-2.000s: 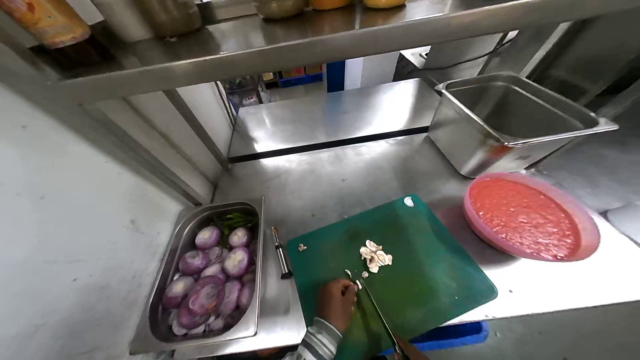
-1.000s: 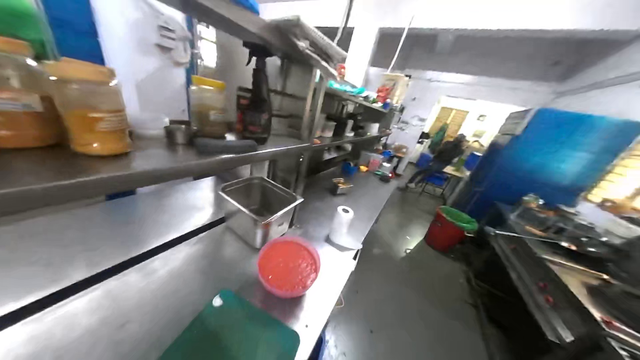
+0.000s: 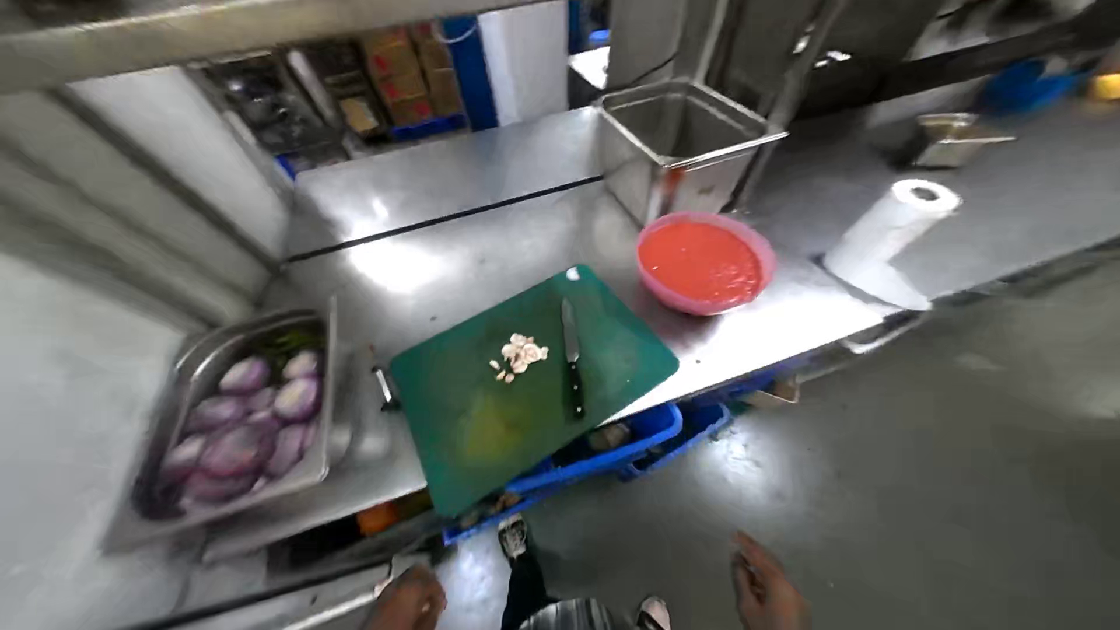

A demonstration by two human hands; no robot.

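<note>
My left hand (image 3: 409, 600) is low in the view, below the counter's front edge, blurred, its fingers curled; whether it holds anything is unclear. My right hand (image 3: 763, 584) is lower right over the floor, fingers partly bent, with no object visible in it. Neither touches the green cutting board (image 3: 490, 420). On the board lie a small pile of chopped white pieces (image 3: 523, 353), like garlic, and a kitchen knife (image 3: 572, 359) with a black handle. A peeler-like tool (image 3: 383, 385) lies by the board's left edge. Left of it, a steel pan (image 3: 331, 385) holds peeled red onions (image 3: 238, 448).
A pink bowl of red puree (image 3: 704, 262) stands right of the board, before a deep steel container (image 3: 630, 166). Farther right are a paper towel roll (image 3: 892, 232) and a small steel container (image 3: 949, 140). Blue crates (image 3: 604, 455) sit under the counter; a shelf (image 3: 219, 31) crosses above.
Two seconds ago my left hand was by the white pieces and the knife was in use on the board; now the knife lies there, both hands off it. The view swung right and back.
</note>
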